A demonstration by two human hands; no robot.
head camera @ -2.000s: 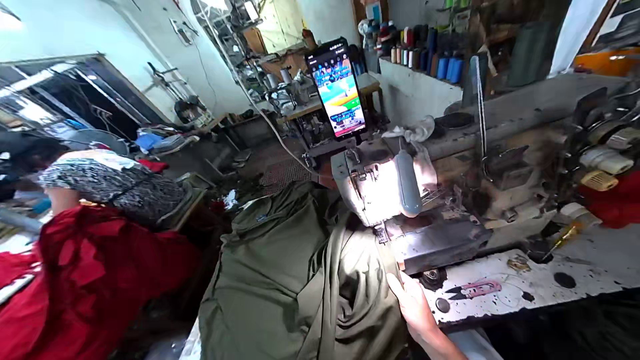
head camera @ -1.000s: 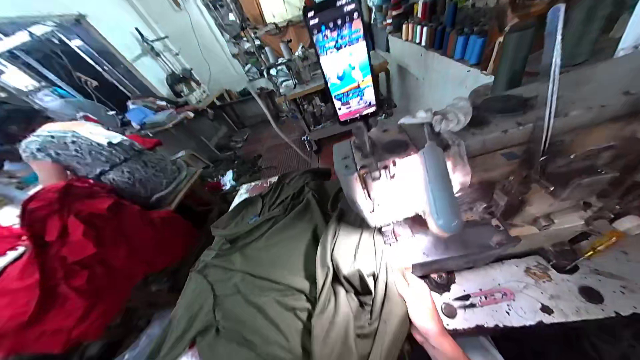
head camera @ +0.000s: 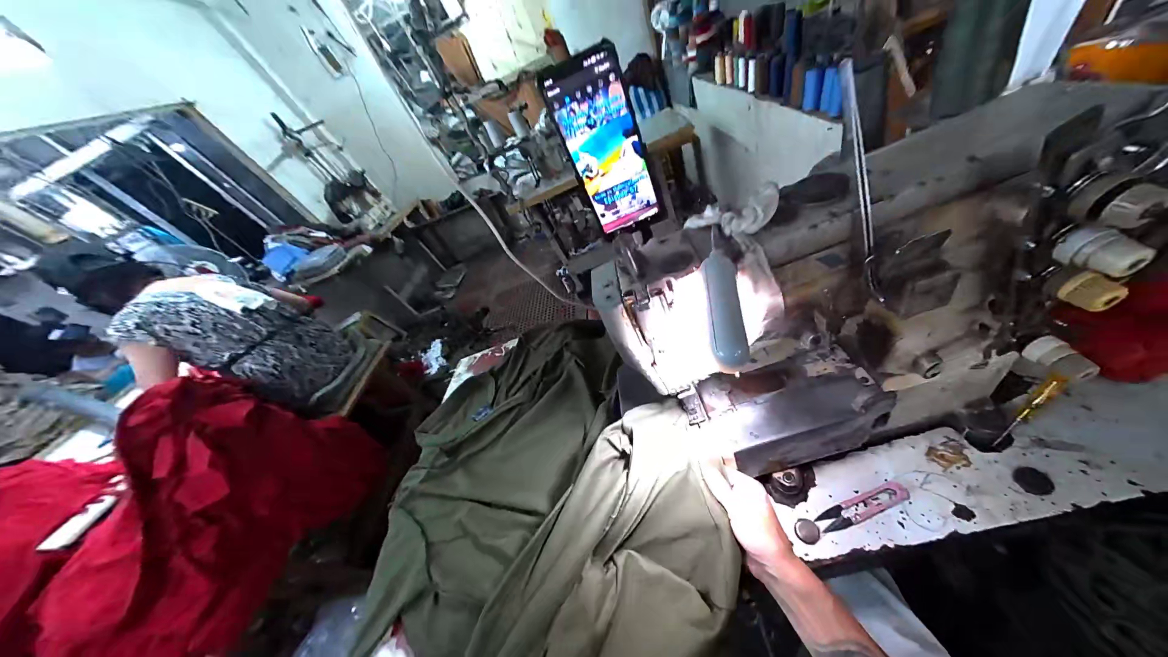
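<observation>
An olive-green garment (head camera: pixel 511 493) lies spread to the left of and below the head of an industrial sewing machine (head camera: pixel 675 319). Its edge reaches the brightly lit presser foot (head camera: pixel 693 406). My right hand (head camera: pixel 753 516) is at the garment's right edge, just in front of the machine bed, with its fingertips on the cloth; glare washes out the grip. My left hand does not show. Pink-handled thread snips (head camera: pixel 862 506) lie on the worn white tabletop to the right of that hand.
A lit phone (head camera: pixel 602 141) stands behind the machine head. A yellow-handled screwdriver (head camera: pixel 1036 401) rests at the right by the tension knobs (head camera: pixel 1090 287). At the left a person (head camera: pixel 233 333) bends beside red cloth (head camera: pixel 201 484). Thread spools (head camera: pixel 776 73) line a back ledge.
The view has shifted. The garment's edge stays at the presser foot, with my right hand still beside it. No other plain change shows.
</observation>
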